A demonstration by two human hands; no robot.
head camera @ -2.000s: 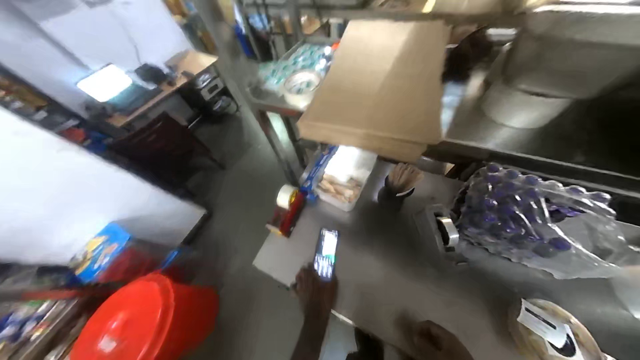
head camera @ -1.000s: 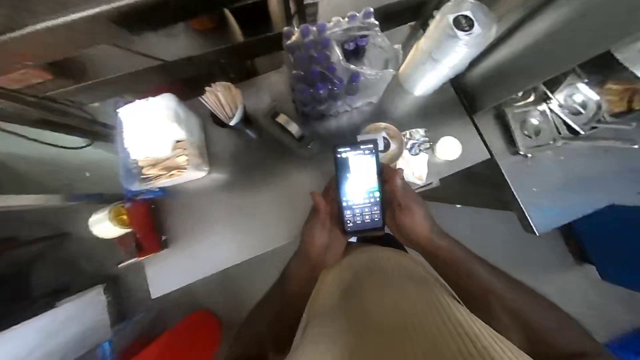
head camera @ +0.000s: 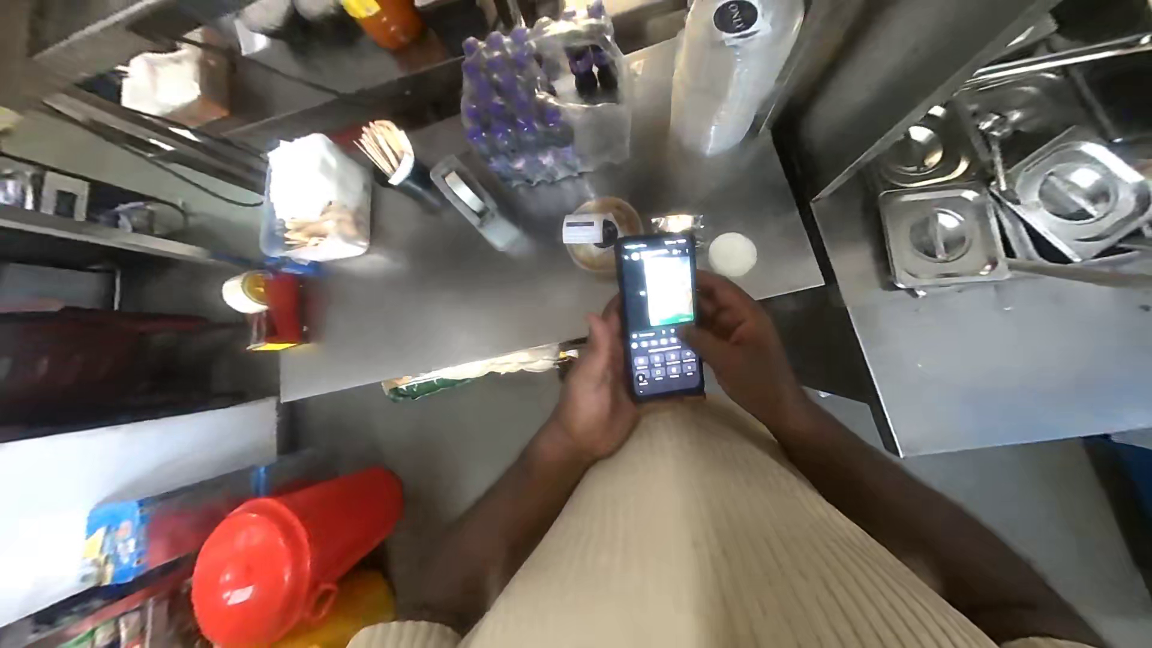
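A black smartphone (head camera: 663, 315) with a lit screen is upright in front of my body, over the near edge of the steel counter (head camera: 423, 297). My left hand (head camera: 598, 387) grips it along its left side. My right hand (head camera: 738, 337) is at its right side, with the thumb over the lower part of the screen. Just behind the phone a round container (head camera: 598, 261) with a labelled lid stands on the counter. Beside it lie a small clear packet (head camera: 677, 223) and a white round lid (head camera: 733, 255).
Shrink-wrapped bottles with purple caps (head camera: 522, 108), a plastic-wrapped roll (head camera: 729, 81), a tape dispenser (head camera: 477, 202), a cup of wooden sticks (head camera: 396, 157) and a white tub (head camera: 324, 193) line the counter. Lidded steel pans (head camera: 943, 236) are at right, a red bin (head camera: 288, 558) lower left.
Two seconds ago the phone was near the counter's left corner in one hand; since one second ago both hands have been on it. The view has turned strongly.
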